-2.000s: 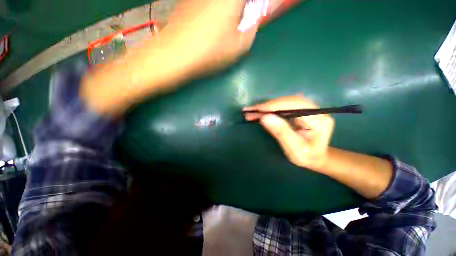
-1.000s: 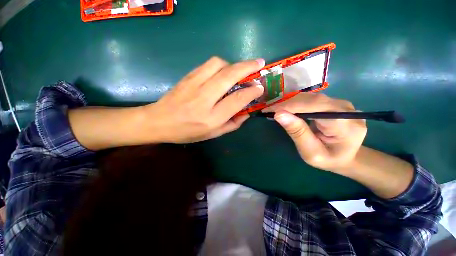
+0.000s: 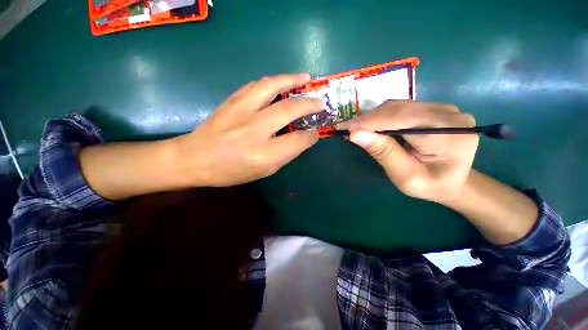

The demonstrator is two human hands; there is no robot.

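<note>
An orange-rimmed phone housing (image 3: pixel 385 82) lies open face up in front of me, its right end tilted slightly away. Its right half is white, with a green patch (image 3: pixel 347 103) at mid-length and a dark area with small metal parts at the left. My left hand (image 3: pixel 248 132) holds the housing's left end, fingers over the dark area and thumb at the near rim. My right hand (image 3: pixel 422 145) holds the black tweezers (image 3: pixel 445 131) level, their tip end at the housing's near rim beside my left thumb. The exact tip contact is hidden.
Other orange housings (image 3: pixel 152 26) lie overlapping at the upper left on the green work surface (image 3: pixel 400 26), cut off by the picture's edge. A pale strip (image 3: pixel 18 19) runs at the far upper left. White material (image 3: pixel 451 259) shows at the lower right.
Two seconds ago my left arm reached up left, blurred. Since one second ago the housing and my right hand have shifted slightly left, and my fingers now cover more of the housing's near side.
</note>
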